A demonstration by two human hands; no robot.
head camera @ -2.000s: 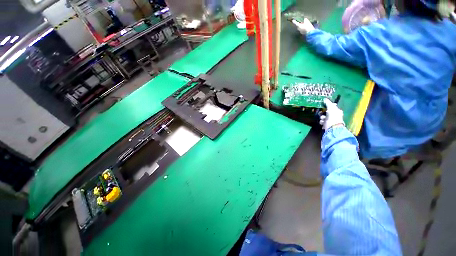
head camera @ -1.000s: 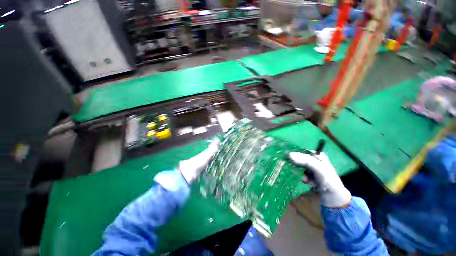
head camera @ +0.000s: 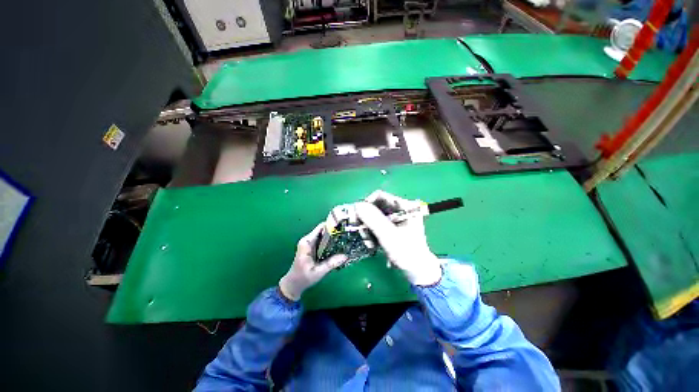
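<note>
A circuit board [head camera: 349, 246] is held above the near green mat, its face with dark and pale parts towards me. My left hand [head camera: 310, 264], in a white glove, grips its left edge. My right hand [head camera: 398, 237], also gloved, is at the board's upper right and holds a marker pen or small tool [head camera: 444, 205] whose black end points right. My right hand hides part of the board, so I cannot tell whether the tool's tip touches it.
Behind the near mat [head camera: 230, 230], a pallet [head camera: 360, 158] carries another board [head camera: 295, 138] with yellow parts. An empty black pallet [head camera: 490, 162] overlaps the mat's back right. A dark machine housing [head camera: 69, 99] stands left. Red and wooden posts [head camera: 651, 134] rise at right.
My view has turned left and down. The board has come close in front of me and is tilted differently. My right hand has moved over the board with the tool. The seated person is mostly out of view.
</note>
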